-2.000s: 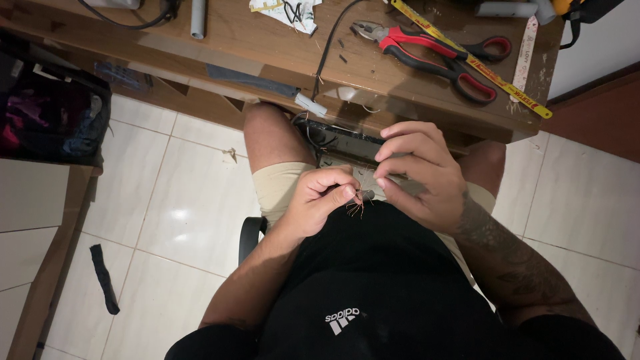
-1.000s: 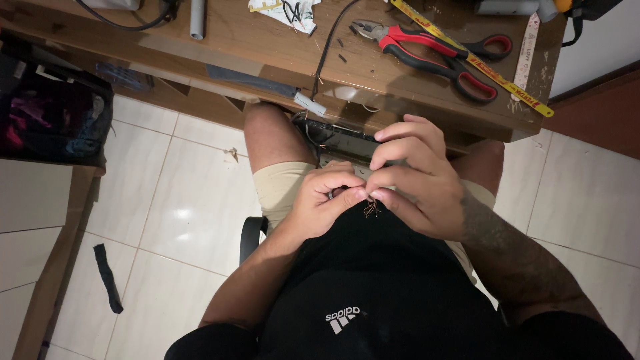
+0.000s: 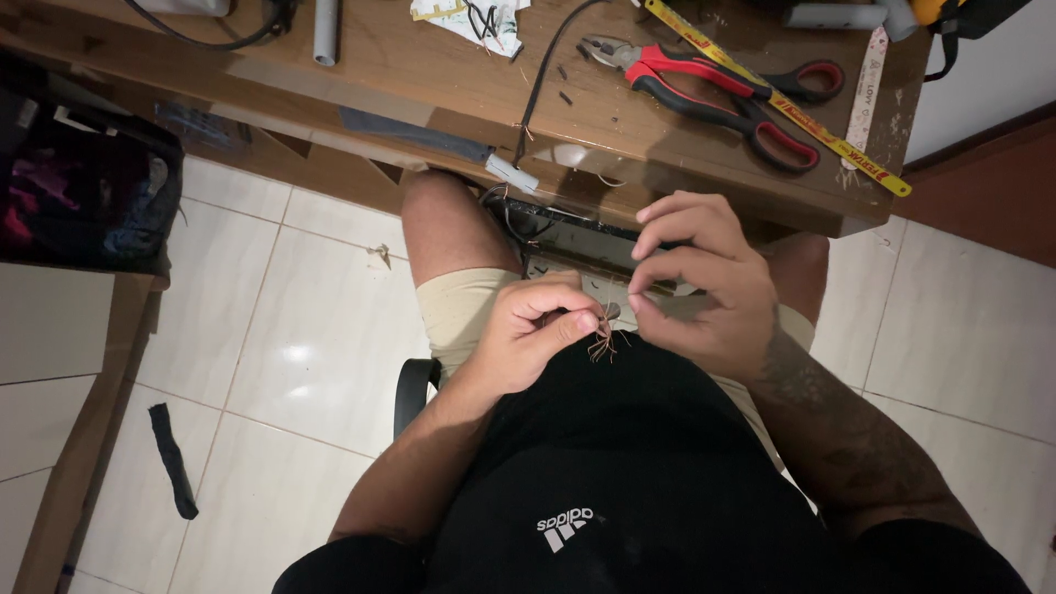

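Between the thumb and forefinger of my left hand (image 3: 540, 330) is a small bundle of thin copper wire strands (image 3: 604, 337), splayed out below the fingertips. My right hand (image 3: 701, 289) is just to the right of it, fingers curled and the thumb close to the forefinger; whether a fine strand is pinched there I cannot tell. A small grey piece (image 3: 611, 311) shows behind the strands. On the wooden desk (image 3: 462, 91) ahead lie red and black combination pliers (image 3: 676, 70), scissors with red and black handles (image 3: 775, 124) and a yellow hacksaw blade (image 3: 808, 124).
A black cable (image 3: 544, 74) runs over the desk edge, by a grey tube piece (image 3: 511, 173). Another grey tube (image 3: 325, 33), a torn wrapper (image 3: 483, 25) and a nail file (image 3: 865, 99) lie on the desk. A black strip (image 3: 173, 462) is on the tiled floor.
My right hand was touching the strands at my left fingertips one second ago and is now apart from them, to the right. My left hand has stayed nearly in place.
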